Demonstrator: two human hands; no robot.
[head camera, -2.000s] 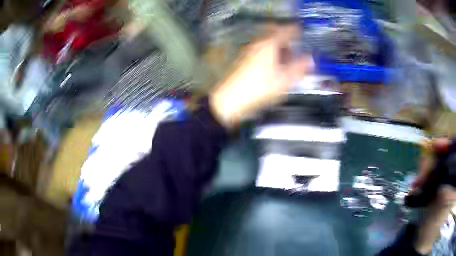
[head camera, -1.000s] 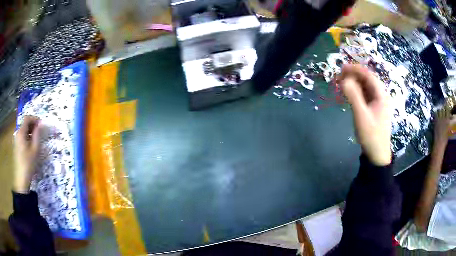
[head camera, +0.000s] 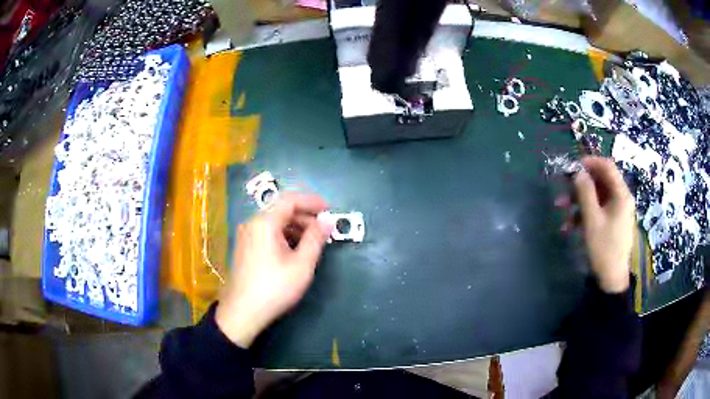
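My left hand (head camera: 272, 261) is over the middle-left of the mat, thumb and finger pinching a flat white bracket (head camera: 346, 227) with a round centre hole. Another white bracket piece (head camera: 263, 189) lies on the mat just beyond my left hand. My right hand (head camera: 609, 222) is at the right, at the near-left edge of the pile of ring boards (head camera: 662, 167). Its fingertips are close together beside small blurred shiny parts and red wire; whether they grip any is unclear. A few loose ring boards (head camera: 508, 104) with thin red wires lie behind it.
A blue tray (head camera: 163, 175) heaped with white brackets stands at left, beside orange-yellow tape (head camera: 183, 234). The screw feeder (head camera: 366, 93) stands at the mat's back, the black electric screwdriver (head camera: 401, 47) in front of it. The green mat (head camera: 436, 296) has a curved front edge.
My left hand has moved from the blue tray to the mat and now holds a bracket; another bracket piece lies there. My right hand is lower beside the pile. The whole view has shifted.
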